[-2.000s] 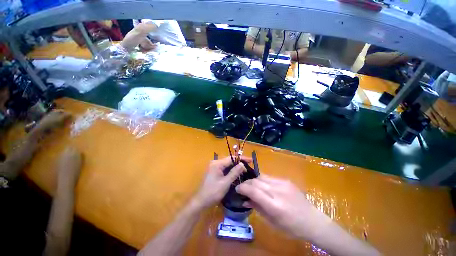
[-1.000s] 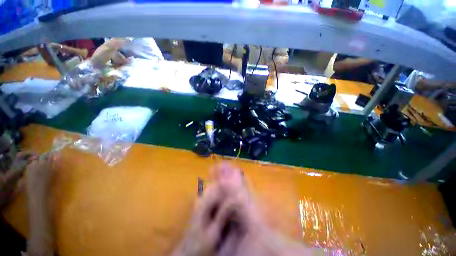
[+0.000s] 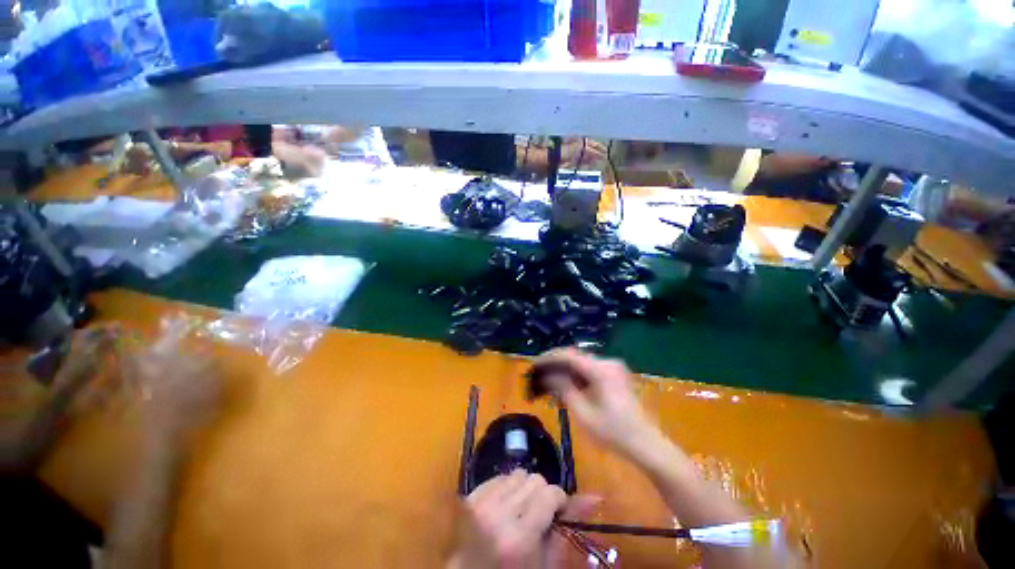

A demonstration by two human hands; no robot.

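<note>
A round black housing [image 3: 512, 445] lies on the orange bench top in front of me, with a small pale patch inside. Two flat black arms stick out on its sides, one on the left [image 3: 471, 439]. My left hand [image 3: 514, 520] is on its near end and covers that part. Thin wires and a dark cable with a white and yellow tag [image 3: 735, 533] run out to the right beside my left thumb. My right hand [image 3: 595, 400], slightly blurred, holds a small dark part [image 3: 545, 381] above the bench, beyond the housing's right side.
A heap of glossy black parts [image 3: 557, 289] lies on the green strip [image 3: 390, 295]. Similar units stand to the right [image 3: 715, 236]. A white bag [image 3: 301, 287] and clear film lie left. Another person's arm [image 3: 167, 445] is at left. A metal shelf [image 3: 445, 102] crosses above.
The wires and tagged cable have moved from beyond the housing to its near right. My right hand has left the housing and now holds a small dark part. The camera view has tilted up.
</note>
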